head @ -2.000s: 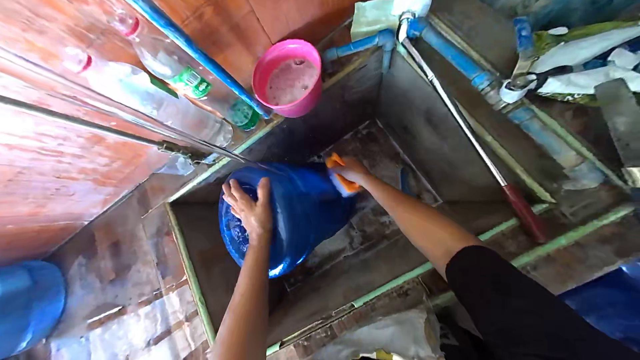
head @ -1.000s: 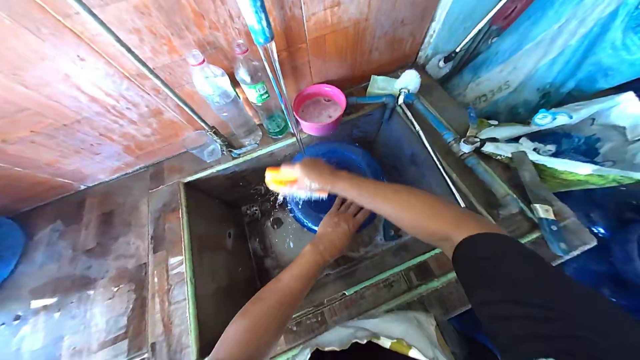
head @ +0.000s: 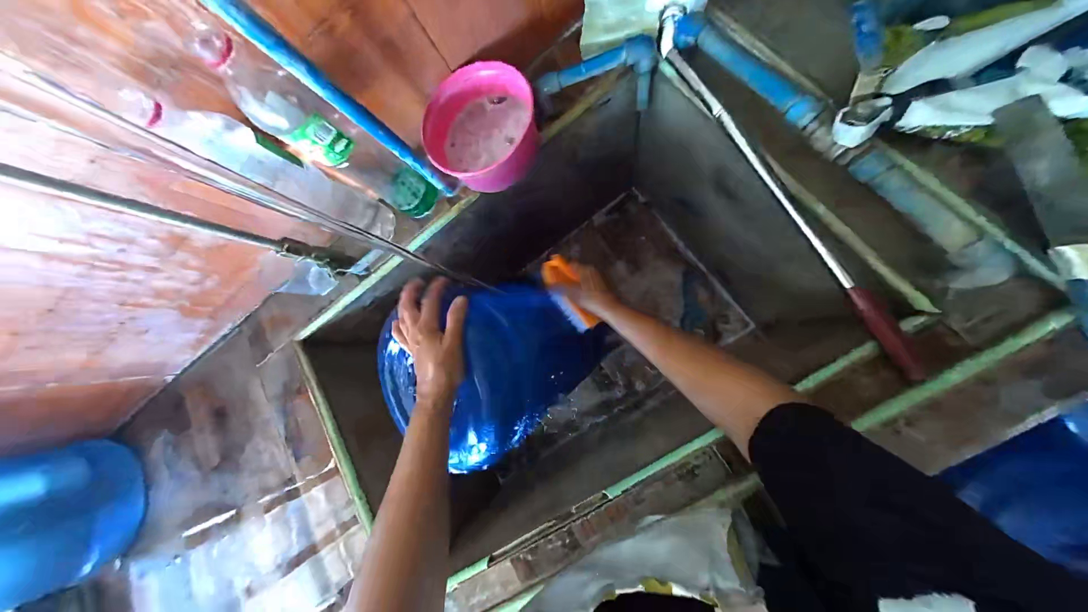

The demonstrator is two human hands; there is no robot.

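A shiny wet blue plastic container [head: 510, 365] lies tilted on its side in a dark rectangular sink basin [head: 578, 476]. My left hand [head: 433, 340] rests with fingers spread on the container's left end. My right hand [head: 591, 293] grips an orange scrubbing brush [head: 563, 276], whose pale bristles face the container's right part. A thin stream, apparently water, runs down from the upper left to the container's upper side. The container's underside is hidden.
On the basin's back ledge stand a pink tub [head: 480, 127] of foamy liquid and clear plastic bottles [head: 263, 93]. Blue pipes [head: 765, 76] run along the right side. A red-handled metal rod [head: 884, 331] lies across the right edge. Another blue container [head: 68, 510] sits at lower left.
A second ago the container's round opening faced up and my right hand held the brush above it. Now the container lies on its side, with my left hand on its left end.
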